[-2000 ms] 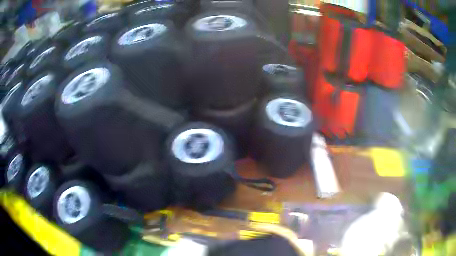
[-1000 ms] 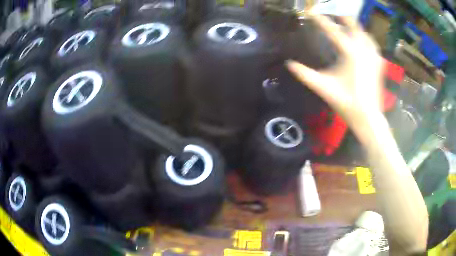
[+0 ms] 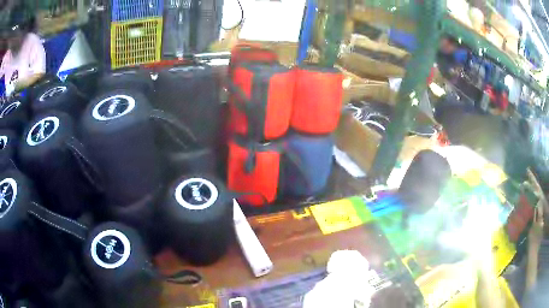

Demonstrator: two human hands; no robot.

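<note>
Black speakers with white-ringed end caps stand close together at the left. One black speaker stands at the group's right end. A white tube lies beside it. A white cloth-wrapped tool lies at the bottom centre. At the right, what looks like my right hand and forearm are washed out by glare, so the fingers cannot be made out. A dark rounded object is just up and left of it; whether the hand touches it cannot be told. My left hand is out of view.
Red speakers and a dull blue one are stacked behind the bench. A green post rises behind the right side, near cardboard cartons. A yellow basket and a person are at upper left.
The view has swung right, shifting the speakers left. The bare hand that was over the rear speakers is gone from there; a glare-blurred forearm now shows at lower right, with the dark rounded object nearby.
</note>
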